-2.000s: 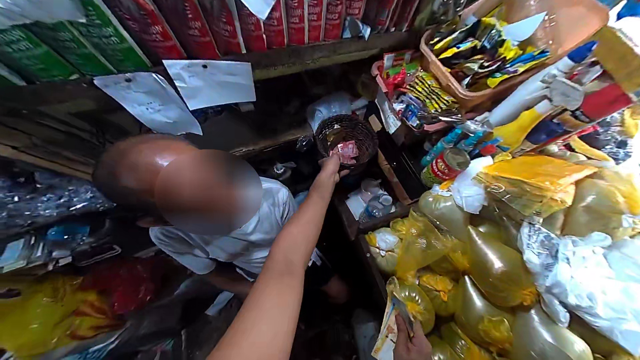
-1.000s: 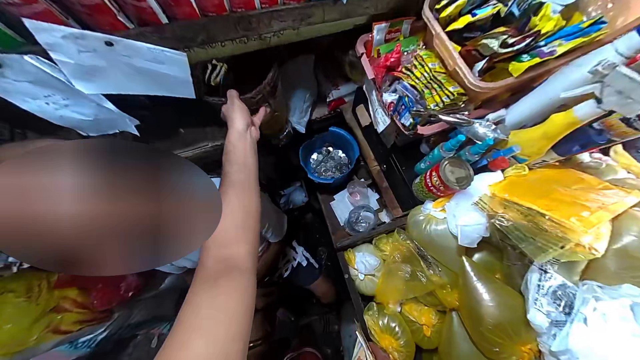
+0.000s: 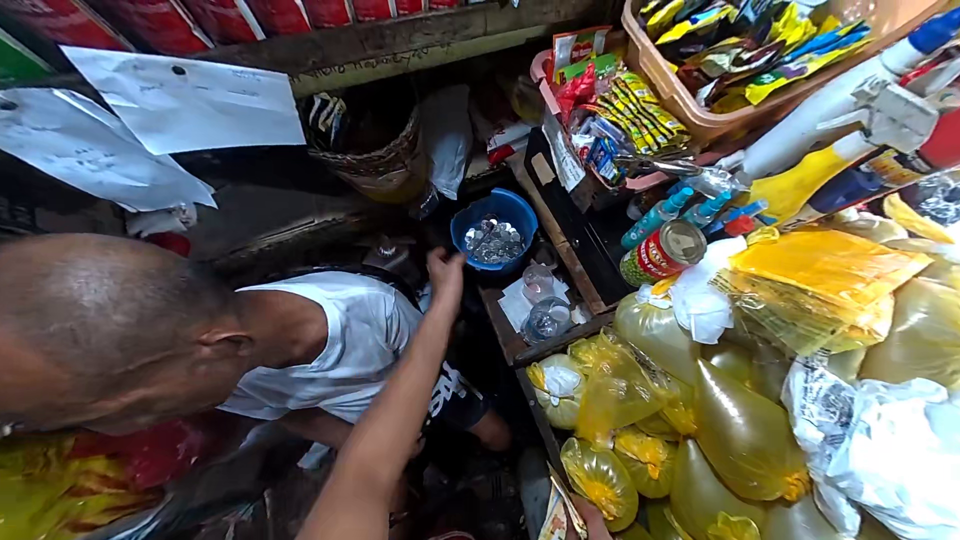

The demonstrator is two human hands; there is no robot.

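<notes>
My left hand (image 3: 446,271) is at the lower left edge of a blue plastic bowl (image 3: 495,262) of coins (image 3: 493,241); its fingers are partly curled, and whether anything is between them cannot be told. Farther back stands a dark woven basket (image 3: 386,169). At the bottom edge, my right hand (image 3: 589,519) is shut on folded paper banknotes (image 3: 556,514), partly cut off by the frame. Beside it lie knotted yellow plastic bags of liquid (image 3: 600,472). Clear plastic cups (image 3: 547,319) stand on white paper below the bowl.
A person in a white shirt (image 3: 337,330) is close on the left. Wooden edging (image 3: 559,232) borders the bowl. At right are a pink basket of sachets (image 3: 541,82), an orange tray of packets (image 3: 675,97), a food can (image 3: 664,251) and spray bottles (image 3: 656,217). Papers (image 3: 195,105) hang upper left.
My left hand has left the woven basket, where it held paper money in the earliest frame, and come down beside the blue bowl. The basket has shifted away from over the bowl.
</notes>
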